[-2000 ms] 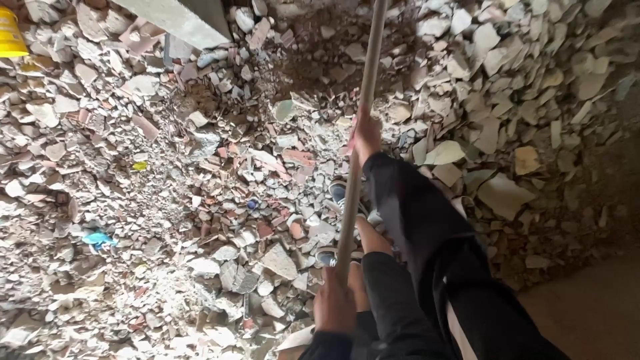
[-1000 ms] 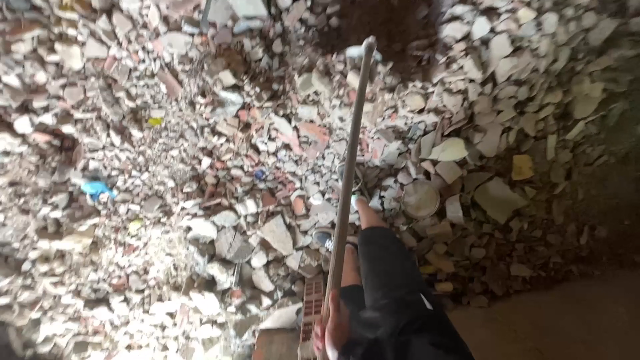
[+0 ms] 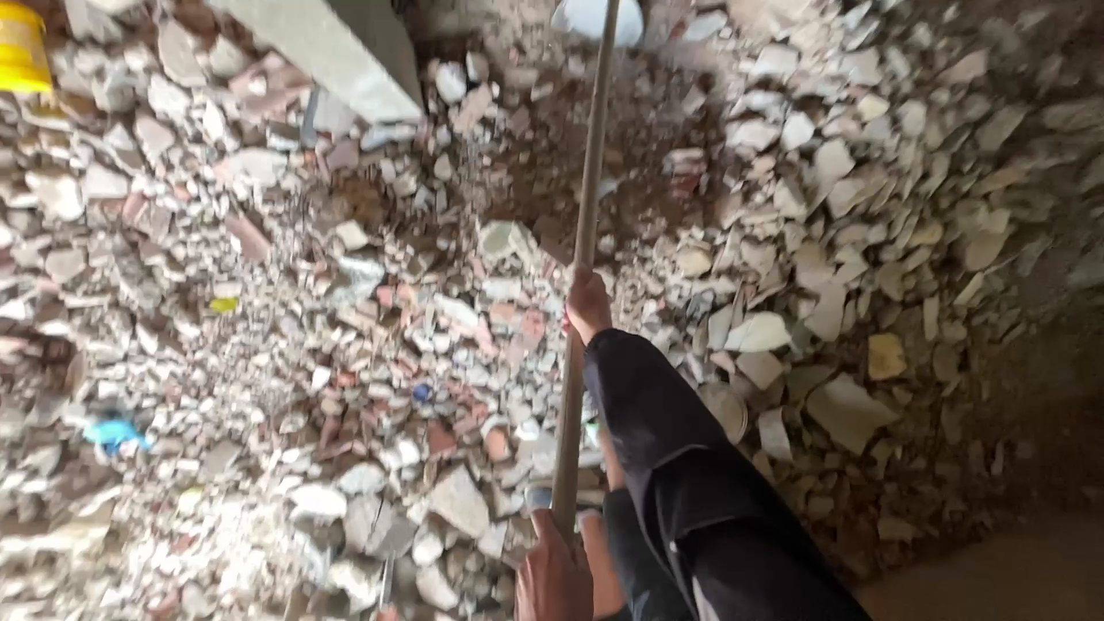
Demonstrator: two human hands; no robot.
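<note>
A long wooden handle point(image 3: 589, 207) runs from the bottom centre up to the top edge of the head view. At its upper end is a pale, rounded metal blade point(image 3: 597, 19), partly cut off by the frame, so the tool looks like a shovel. My right hand point(image 3: 588, 304), at the end of a dark sleeve, grips the handle around its middle. Lower down, my left hand point(image 3: 554, 573) is closed around the handle near its near end. Broken tile, brick and plaster rubble point(image 3: 457, 371) lies under and around the tool.
A concrete post or beam point(image 3: 345, 60) juts in at the upper left. A yellow bucket point(image 3: 24, 47) stands at the top left corner. Blue plastic point(image 3: 116, 434) lies among the rubble at left. Larger tile shards point(image 3: 849, 412) are heaped at right, beside a brown surface point(image 3: 992, 573).
A second ago my right hand was not visible on the handle; now it grips the middle. The handle's upper end, bare in view then, now reaches the top edge with the blade there. The view has shifted.
</note>
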